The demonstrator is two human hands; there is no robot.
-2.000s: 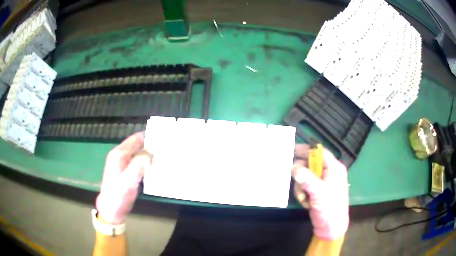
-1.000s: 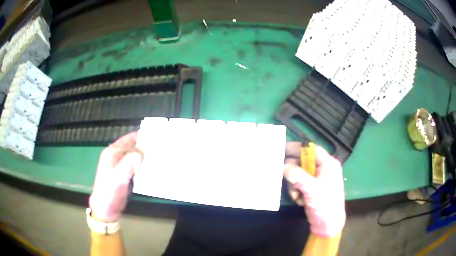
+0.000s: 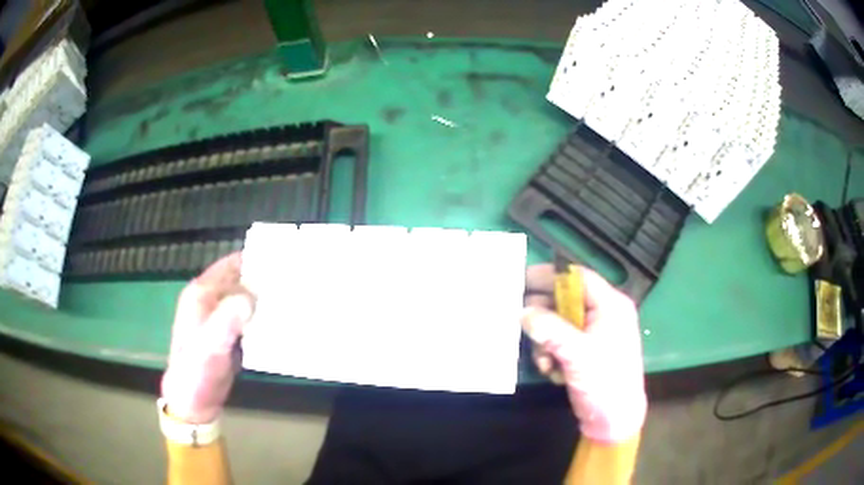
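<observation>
A white circuit board panel (image 3: 384, 308) is held flat in front of me, its notched long edge away from me and its face blank under glare. My left hand (image 3: 207, 339) grips its left short edge, with a pale band on the wrist. My right hand (image 3: 592, 355) grips its right short edge and also holds a short yellow hand tool (image 3: 570, 296), partly hidden by the fingers. The panel covers the near right corner of the left slotted board rack (image 3: 204, 194).
A stack of panels (image 3: 677, 95) stands in the right slotted rack (image 3: 606, 208). More panels (image 3: 40, 218) stand at the far left. A gold pot (image 3: 794, 233) and a small yellow block (image 3: 828, 311) lie at the right. A green upright (image 3: 297, 38) rises behind.
The bench, racks and stacks have shifted left in view. The panel and both hands also appear further left, with the same grip.
</observation>
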